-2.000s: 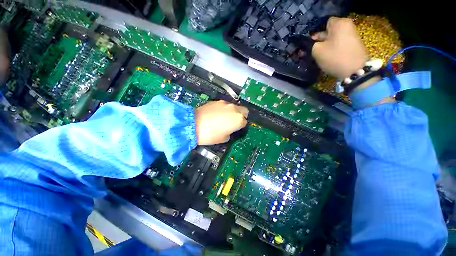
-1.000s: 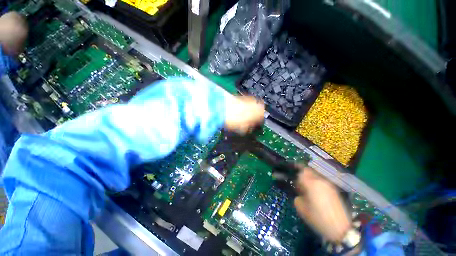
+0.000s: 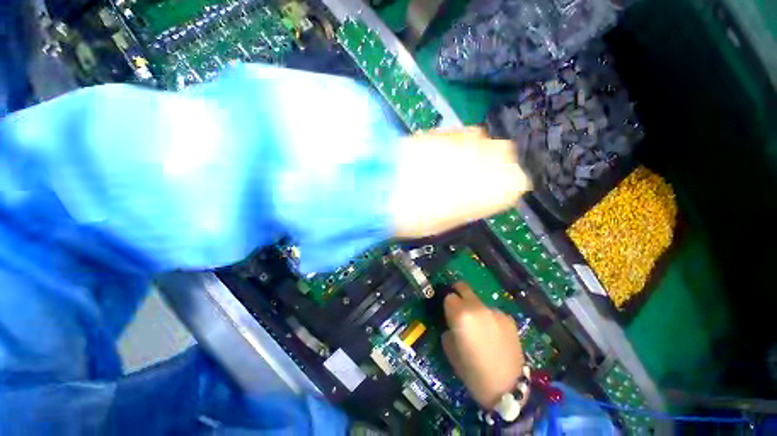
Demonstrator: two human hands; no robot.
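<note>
My left hand [image 3: 460,180], blurred and overexposed, is over the conveyor rail beside the bin of grey components [image 3: 571,128]; its fingertips are hidden. My right hand [image 3: 484,345] is over the main circuit board [image 3: 477,277], its dark-covered fingertips down at the board's upper left part, near the mounted yellow part [image 3: 412,333]. I cannot tell if either hand holds a component. The board sits in a black carrier [image 3: 311,298]. The bin of yellow components [image 3: 630,234] is beyond the rail, right of the grey bin.
A clear plastic bag of grey parts [image 3: 520,43] lies behind the grey bin. Narrow green boards [image 3: 388,72] run along the silver rail [image 3: 609,336]. Another populated board [image 3: 213,43] is at the upper left. A blue cord [image 3: 682,418] crosses the lower right.
The view has shifted and turned. My right hand has come from over the bins, across the board's right side, to its upper left part. My left hand has moved from the carrier towards the grey bin.
</note>
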